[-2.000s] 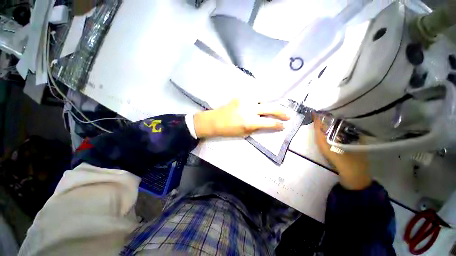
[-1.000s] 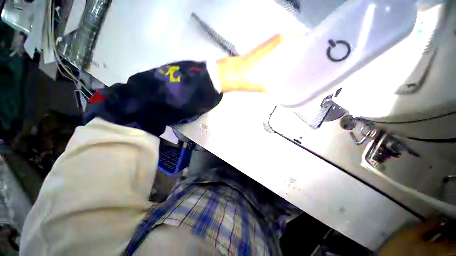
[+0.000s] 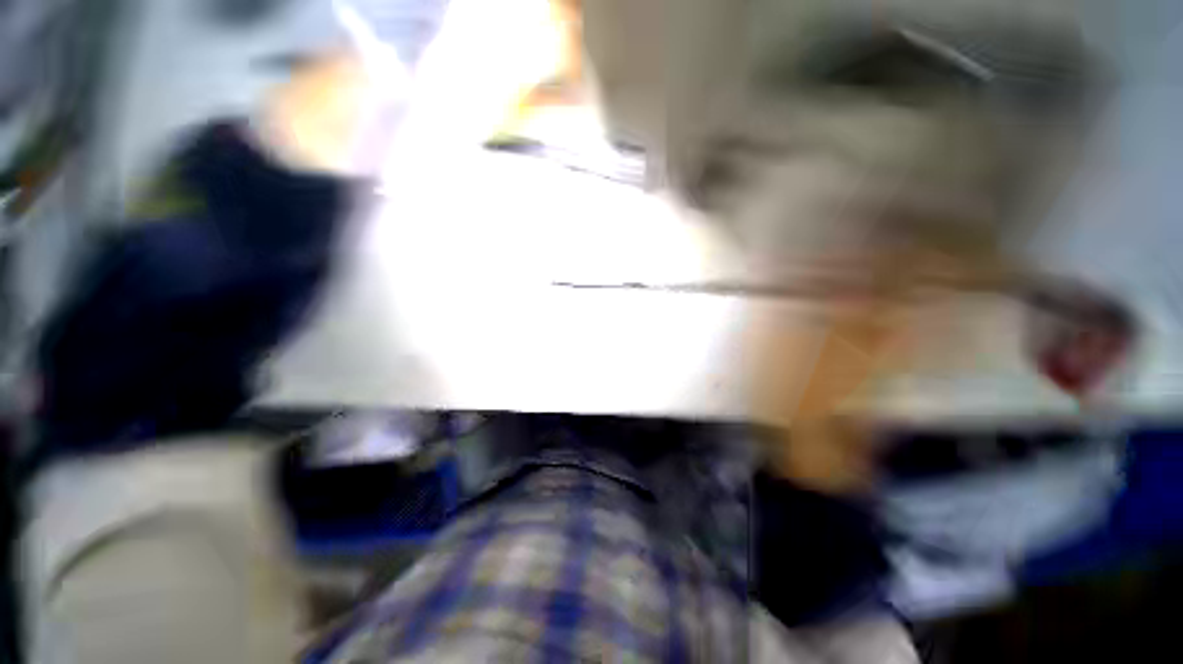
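Observation:
The whole view is strongly blurred. My left hand is at the upper left beside a glaring white area; its fingers and anything in them cannot be made out. My right hand is right of centre over the table's front part; its fingers are smeared and its hold cannot be told. The sewing machine is a blurred beige shape at the upper right, beyond my right hand. No fabric piece can be made out for certain.
The white table has its front edge running across the middle. Red-handled scissors lie blurred at the right. A blue crate is below the table at the left. Pale and blue material is below the table at the right.
The view has swung round and blurred. My left hand now shows farther left. My right hand has come from the lower right corner to right of centre. The fabric panel seen earliest is no longer distinguishable.

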